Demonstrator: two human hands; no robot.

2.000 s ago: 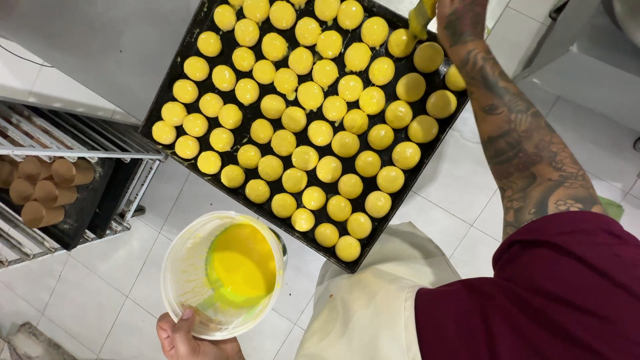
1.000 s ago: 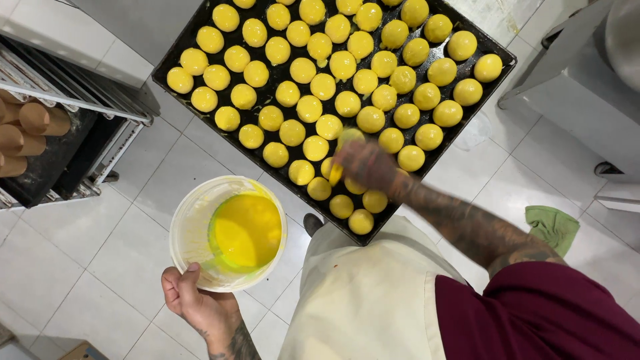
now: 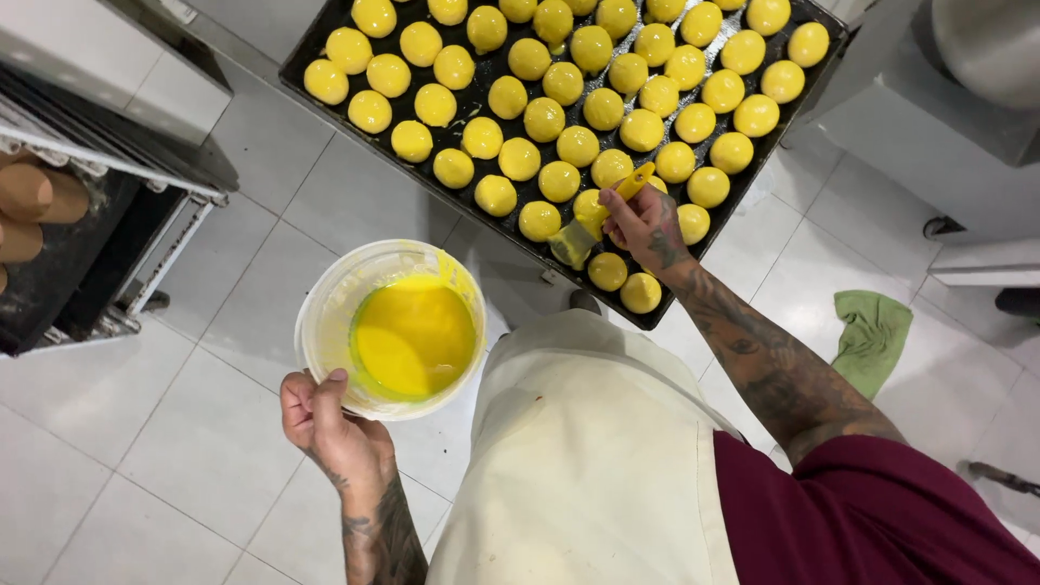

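My left hand [image 3: 337,414] grips the lower left rim of a white plastic bucket [image 3: 325,325], which holds a glossy yellow liquid [image 3: 414,337], likely egg wash. In my right hand [image 3: 646,227] is a pastry brush [image 3: 634,183] with a yellow handle, its pale bristles pointing down and left among the dough balls near the tray's lower corner. Rows of round dough balls [image 3: 577,147], coated shiny yellow, sit on a black baking tray [image 3: 504,231]. Part of the tray's top edge lies outside the view.
At the left stands a metal rack [image 3: 171,252] bearing brown cylindrical moulds or cups [image 3: 61,197]. Grey metal equipment [image 3: 918,122] is at the upper right. A green cloth [image 3: 873,337] lies on the white tiled floor [image 3: 187,414]. My cream apron [image 3: 585,455] is just below the tray.
My right hand with the brush has moved from the tray's upper right part to its lower corner. My left hand still holds the bucket. The view has shifted.
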